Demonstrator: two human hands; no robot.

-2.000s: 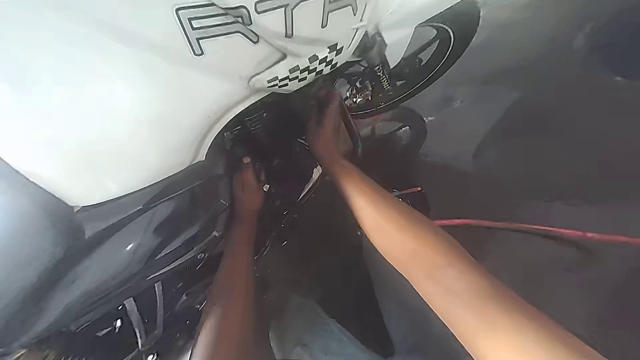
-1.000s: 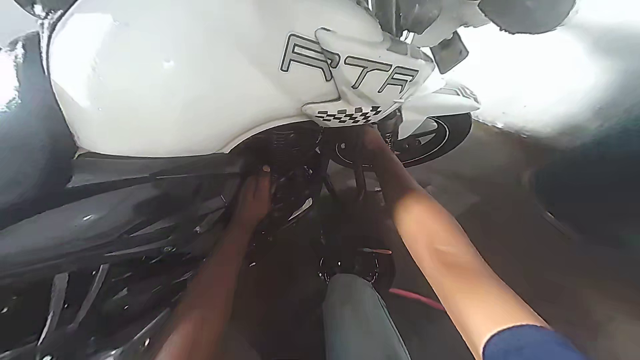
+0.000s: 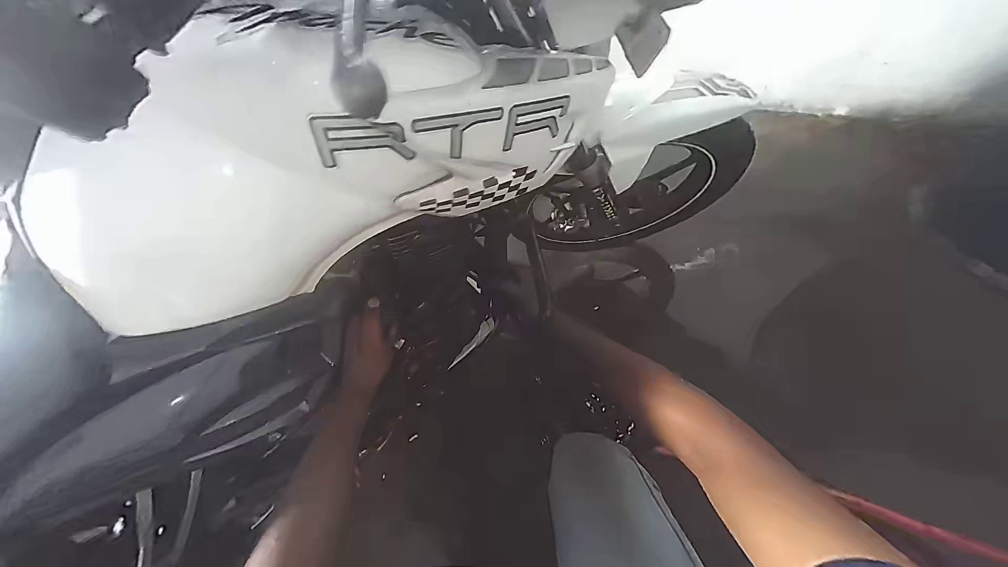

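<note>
A white motorcycle fuel tank [image 3: 197, 189] with a checkered side panel [image 3: 488, 189] fills the upper left. Beneath it, my left hand [image 3: 370, 335] reaches in beside the dark engine [image 3: 433, 260]; its thumb shows, but the fingers are lost in shadow, so whether it grips anything is unclear. My right forearm reaches up from the lower right, and my right hand [image 3: 551, 315] is very dark near the lower engine, by a dark frame tube [image 3: 539, 272]. Its fingers and anything in them cannot be made out.
The front wheel [image 3: 713, 181] and fork stand at the upper right. A red hose [image 3: 906, 516] lies at the lower right. My knee in pale jeans [image 3: 606, 488] is between my arms. Dark side trim [image 3: 157, 394] runs along the left, and a rounded dark lever end [image 3: 360, 87] overhangs the tank.
My right hand has moved down from just under the checkered panel to the darker area lower beside the engine. The left hand remains at the engine's side. The view has shifted.
</note>
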